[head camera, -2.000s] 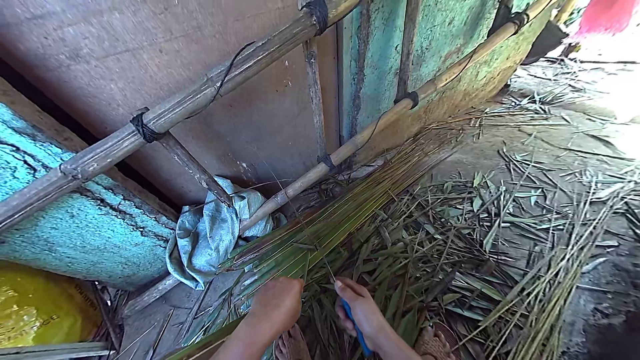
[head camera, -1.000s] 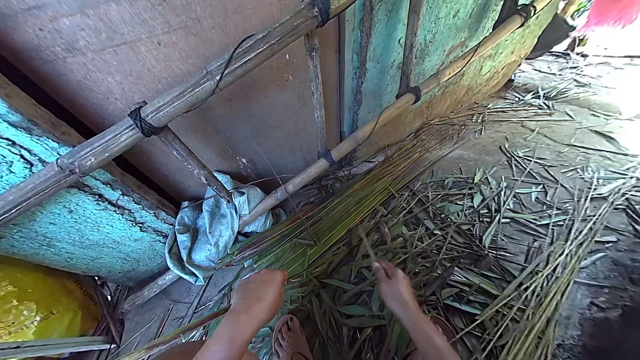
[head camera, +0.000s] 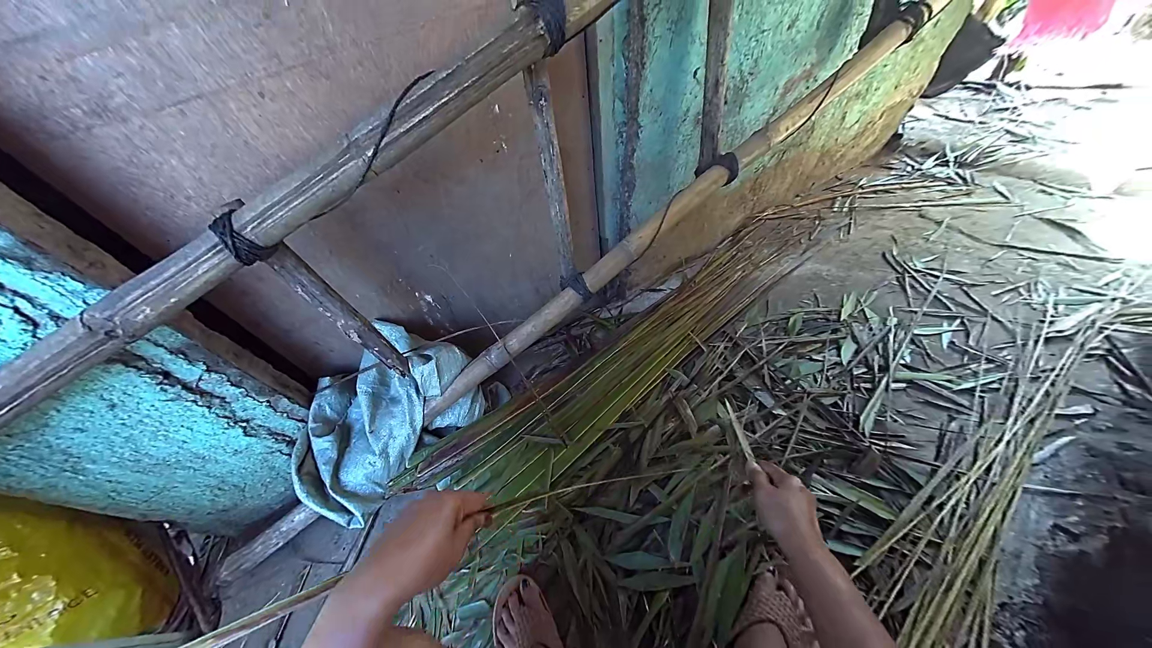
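My left hand (head camera: 436, 531) is closed on a palm leaf strip; a thin rib (head camera: 612, 486) reaches right from its fingers, and a stalk (head camera: 261, 616) passes below the wrist. My right hand (head camera: 783, 508) grips a knife whose narrow blade (head camera: 740, 434) points up and left; its handle is hidden in the hand. Above my left hand, a long bundle of green and brown palm leaves (head camera: 612, 378) lies along the foot of the wall. Loose leaf strips (head camera: 666, 540) cover the floor beneath both hands. At right lies a bundle of stripped thin ribs (head camera: 981, 504).
A bamboo ladder-like frame (head camera: 360, 175) leans along the wall, its rails bound with black ties. A grey-blue woven sack (head camera: 360, 432) is bunched at its foot. A yellow sack (head camera: 72, 576) stands at lower left. My sandalled feet (head camera: 526, 616) are among the leaf scraps.
Two seconds ago my hands were close together, with the knife's blue handle showing. Since then my right hand has moved right and up, away from my left hand.
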